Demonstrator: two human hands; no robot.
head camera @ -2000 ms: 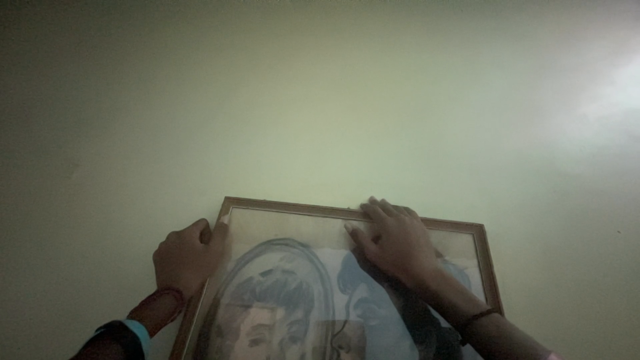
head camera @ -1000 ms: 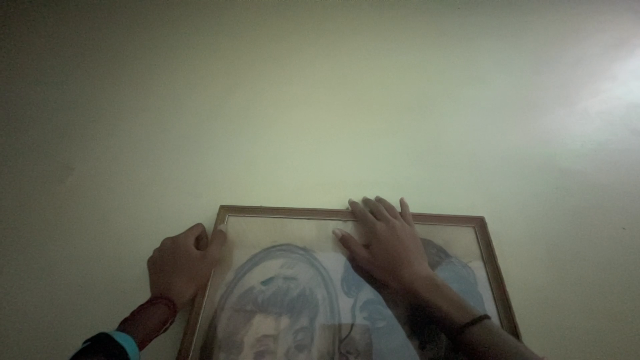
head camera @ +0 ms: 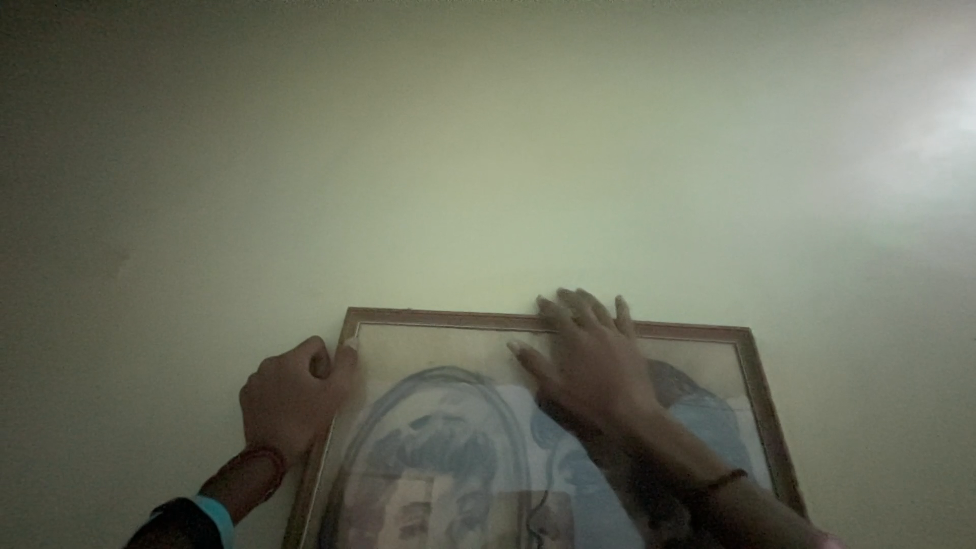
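Observation:
A framed picture (head camera: pixel 442 435) under glass, with a brown frame, stands against the wall, its lower part cut off by the view. It shows painted figures, one inside an oval. My left hand (head camera: pixel 293 393) grips the frame's left side near the top corner, its fingers curled and partly hidden behind the edge, the thumb on the front. My right hand (head camera: pixel 598 362) lies over the top edge, right of the middle, with spread fingers reaching past the frame to the wall and the thumb over the glass. Bands circle both wrists.
A pale greenish wall (head camera: pixel 488 168) surrounds the frame above and on both sides. Bright light falls on the wall at the upper right. A faint mark shows on the wall at the left.
The frame's top edge, slanting down to the right two seconds ago, now lies closer to level. My right hand's fingers have straightened and spread over the top edge. My left hand keeps its hold.

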